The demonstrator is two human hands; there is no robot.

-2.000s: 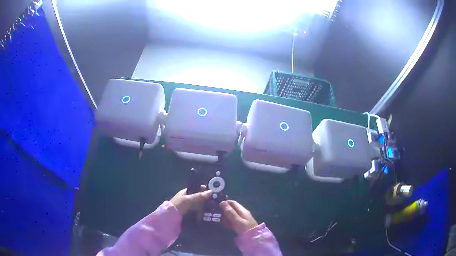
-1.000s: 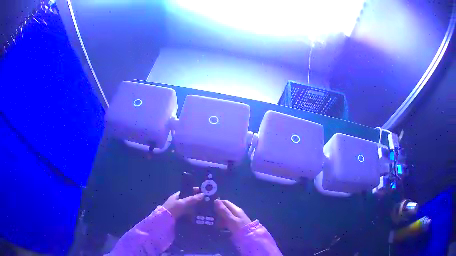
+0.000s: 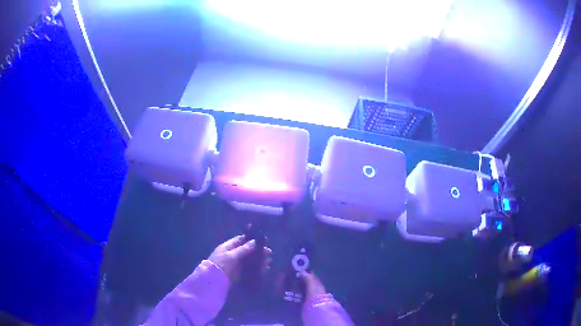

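Four white projectors (image 3: 366,175) stand in a row, joined side by side. Three show a bright ring on top; the second from left (image 3: 262,143) glows pink-orange, brightest at its lower front edge. My right hand (image 3: 313,288) holds a black remote (image 3: 294,295), thumb just below its pale round ring. My left hand (image 3: 234,256), left of it and apart, is curled round a dark slim thing that looks like a second remote, almost lost against the dark green mat (image 3: 165,255).
A green mesh basket (image 3: 396,121) stands at the far edge. White sockets with blue lights (image 3: 499,204) and yellow and pale cylinders (image 3: 532,275) are at the right edge. A blue curtain (image 3: 57,159) hangs left. A bright image lights the wall ahead.
My hands have moved apart; the right has carried the ringed remote right and nearer me. The second projector has changed from white with a ring to a pink-orange glow.
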